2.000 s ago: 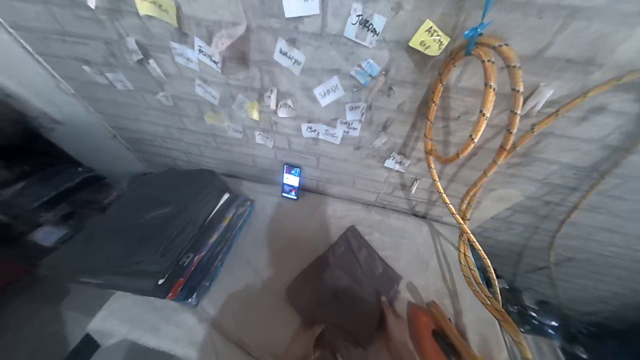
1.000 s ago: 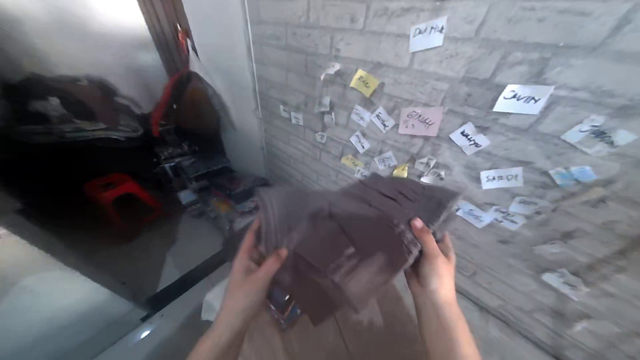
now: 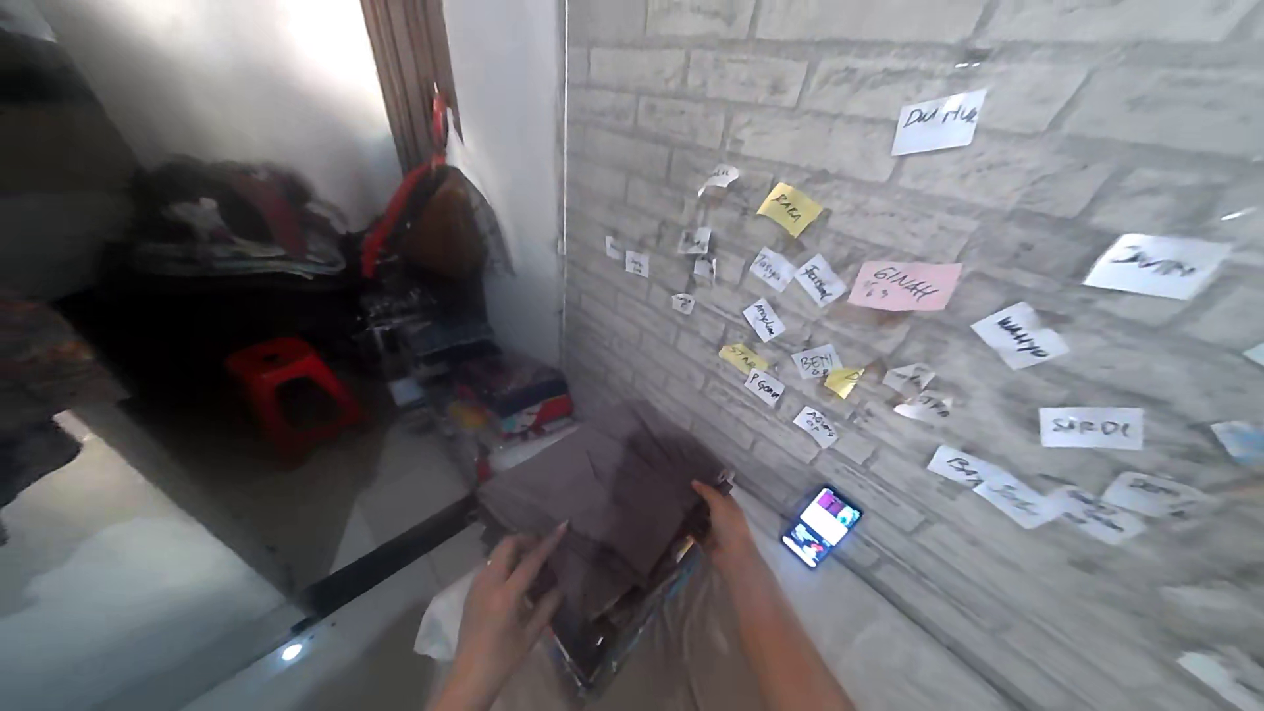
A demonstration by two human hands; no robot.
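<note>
A folded dark purplish-brown cloth lies on top of a stack of folded items in clear plastic. My left hand rests at the cloth's near left side, its index finger laid on the surface and its fingers apart. At the right edge of the cloth is my right hand, thumb on top and the other fingers mostly out of sight below, so its grip is unclear.
A lit smartphone leans against the brick-patterned wall, where several handwritten paper notes are stuck. A red plastic stool stands at the left on the floor. Boxes or packets lie beyond the stack.
The brown cloth, held up between both hands a second ago, now lies on the stack. The view has swung left since the earliest frame.
</note>
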